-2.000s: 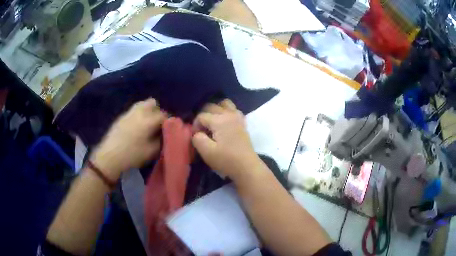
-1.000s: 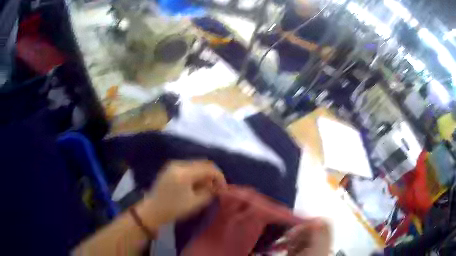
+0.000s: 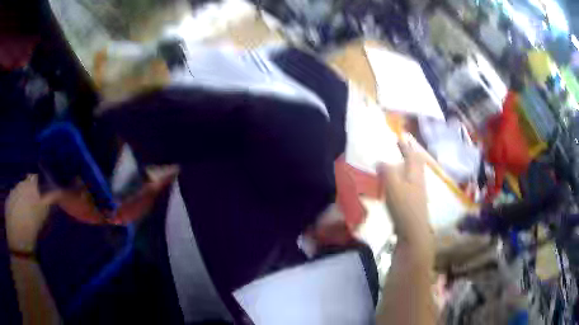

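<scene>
A large navy cut panel (image 3: 254, 146) lies across the middle, with a white striped piece (image 3: 247, 73) at its upper side. Coral-red fabric (image 3: 359, 187) shows at the panel's right edge, and more at its left; the panel hides the part between. My left hand (image 3: 26, 212), blurred at the far left, is closed at the outer end of the left coral part. My right hand (image 3: 406, 181) is right of the panel, its thumb side touching the right coral part; blur hides its grip. A white sheet-like piece (image 3: 311, 292) lies at the bottom.
A blue crate rim (image 3: 86, 162) is at the left, beside the table. A white sheet (image 3: 403, 79) lies on brown cardboard (image 3: 355, 70) at the back. Red fabric (image 3: 508, 136) and piled cloth stand at the right. A blurred sewing machine (image 3: 470, 257) is at lower right.
My hands have moved far apart, the left to the far left and the right upward. The coral-red fabric now shows at both sides of the navy panel. The view has shifted.
</scene>
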